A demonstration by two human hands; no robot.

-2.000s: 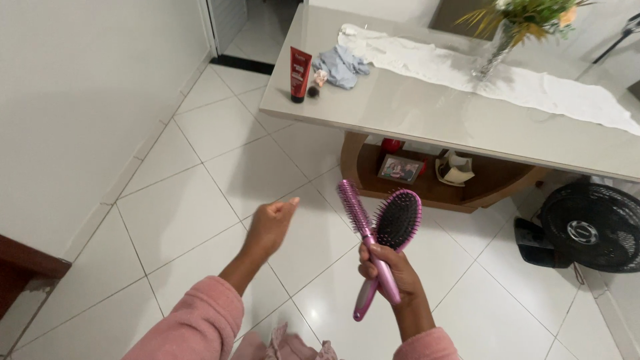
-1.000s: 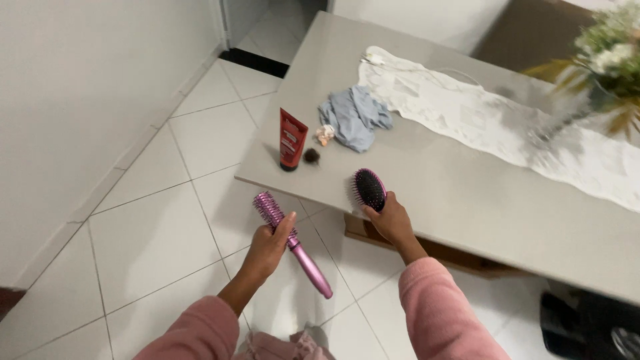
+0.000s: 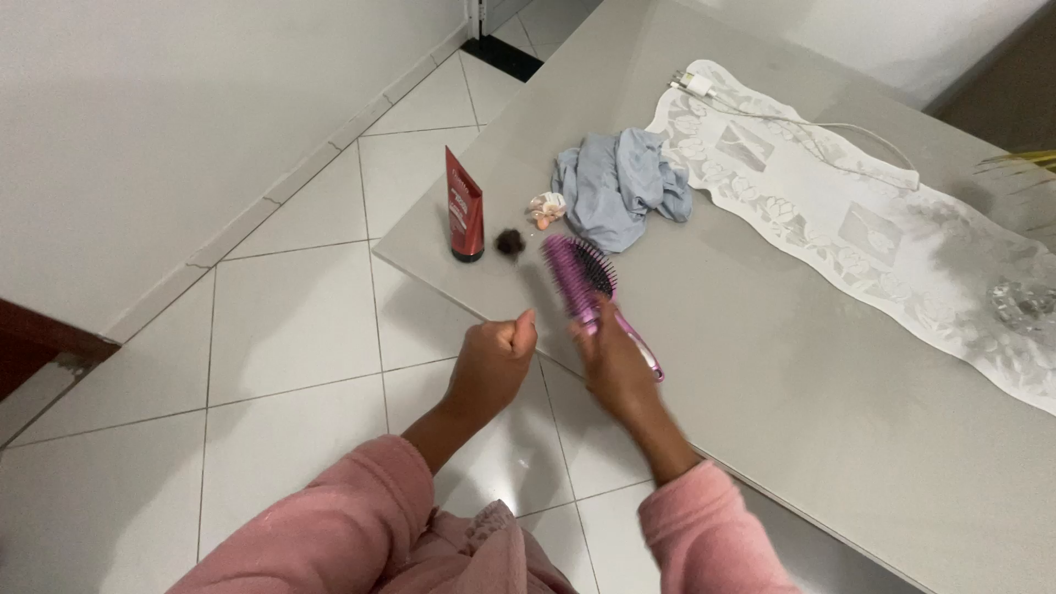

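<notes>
My right hand, over the table's near edge, grips a pink round hairbrush, its bristled barrel blurred. Directly behind it is a pink paddle hairbrush with black bristles, its handle angling down to the right past my fingers; whether my hand also touches this one, I cannot tell. My left hand is a closed fist just off the table edge, thumb up, with nothing visible in it. Close by on the table are a small dark tuft, a standing red tube and a small orange-and-white item.
A crumpled blue-grey cloth lies behind the brushes. Beyond it stretches a white patterned table runner with a white charger and cable on it. A glass vase stands partly visible at right. Tiled floor and a wall are at left.
The round brush has passed from my left hand to my right. One second ago my right hand held the paddle brush at the table's edge. The view has moved closer to the table.
</notes>
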